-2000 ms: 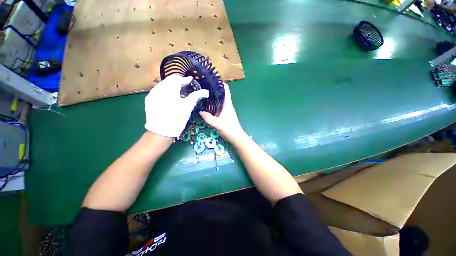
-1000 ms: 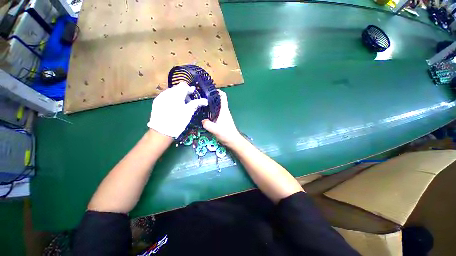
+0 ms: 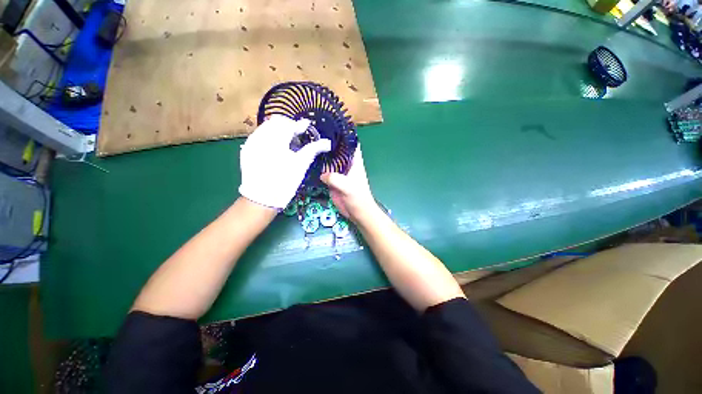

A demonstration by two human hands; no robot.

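A black slotted fan housing [image 3: 335,127] is held tilted above the bench, its open side towards me. My left hand [image 3: 279,160], in a white glove, reaches into the housing with thumb and fingertips around a small greyish part [image 3: 303,138] at the hub; what that part is cannot be told. My bare right hand [image 3: 351,185] grips the housing's lower right rim. Several green discs with pale centres and thin wires [image 3: 328,218] lie heaped on the bench just below the hands, partly hidden by them.
A plywood board [image 3: 231,61] with small holes lies behind the hands on the green bench [image 3: 493,161]. Another black housing [image 3: 606,67] stands at the far right. Green parts [image 3: 685,123] lie at the right edge. An open carton [image 3: 608,292] is at lower right. Grey equipment is at left.
The held housing has tilted so more of its slotted inside faces me. My left fingers remain at its hub. The far housing appears further right as the view has shifted.
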